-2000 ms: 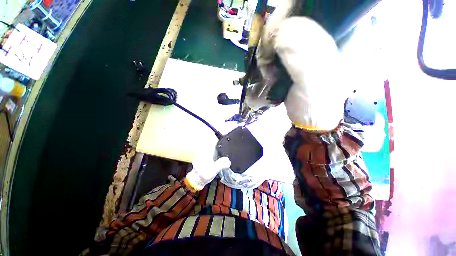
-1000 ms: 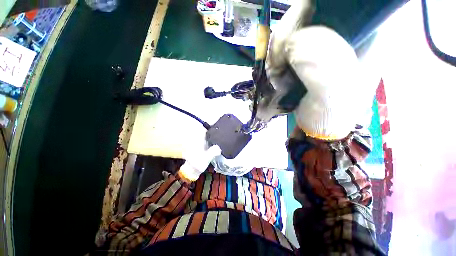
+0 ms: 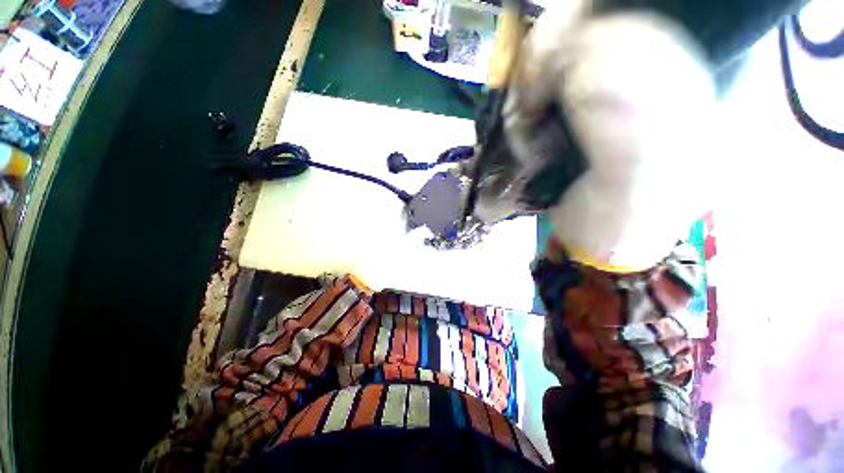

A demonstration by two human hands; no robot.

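The dark square unit (image 3: 435, 201) lies on the cream board (image 3: 315, 226), its lower left edge covered by white. My left hand (image 3: 393, 259), in a white glove, is washed out against the board, with its yellow cuff below; it holds that edge. A black cord runs left from the unit to a folded bundle (image 3: 278, 161). My right hand (image 3: 620, 120), gloved and blurred, is closed around the upright tool (image 3: 504, 51) with a tan section. The tool's lower end and a shiny metal cluster (image 3: 453, 237) meet the unit's right side; the contact is unclear.
A black plug (image 3: 398, 163) with a cord lies above the unit. A white parts tray (image 3: 467, 55) stands behind the board. The dark-green belt (image 3: 120, 277) runs along the left, with a label card (image 3: 30, 76) beyond. A dark hose (image 3: 791, 83) curves at upper right.
The square unit and my left hand have moved up the board towards the plug. My right hand and the tool have shifted slightly right. The view has also shifted a little.
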